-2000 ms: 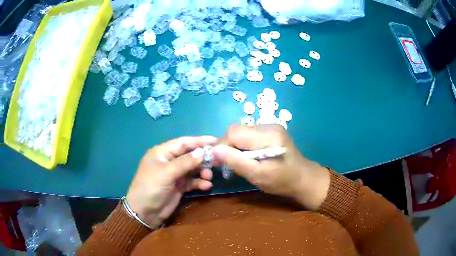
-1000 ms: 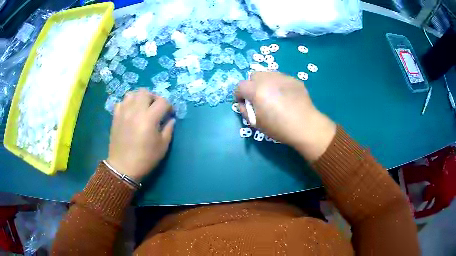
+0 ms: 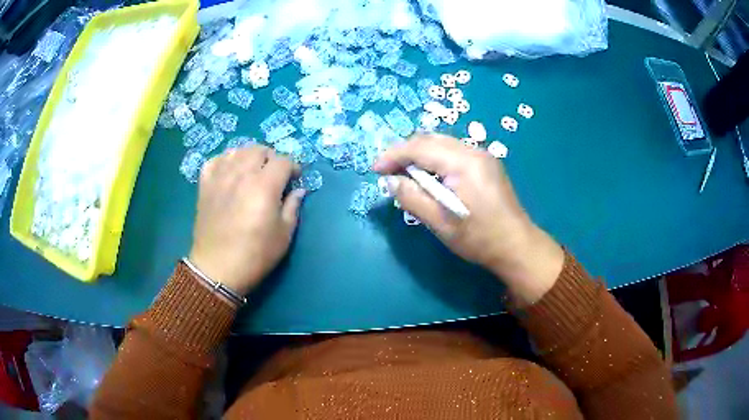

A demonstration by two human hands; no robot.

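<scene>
My left hand [image 3: 245,215] is at the lower left edge of the heap of clear plastic housings [image 3: 328,98], palm down. A clear housing [image 3: 310,180] shows at its fingertips; I cannot tell if it is gripped. My right hand [image 3: 464,201] holds a white pen-shaped tool [image 3: 438,190], slanted across the fingers. A white insert plate [image 3: 383,187] shows at its thumb and fingertips. A clear housing [image 3: 363,198] lies on the green top just left of the right hand. More white insert plates [image 3: 509,123] lie loose behind it, some hidden under the hand.
A yellow tray [image 3: 105,221] full of whitish parts is at the left, with crumpled clear bags [image 3: 25,98] beyond. A clear bag of parts [image 3: 526,29] lies at the back. A clear lidded box [image 3: 680,107] and a thin tool [image 3: 707,171] are at the right. A red stool [image 3: 714,308] is below.
Both hands went from together near the front edge to apart at the parts. Since the last earlier frame, a clear housing has appeared on the top left of my right hand.
</scene>
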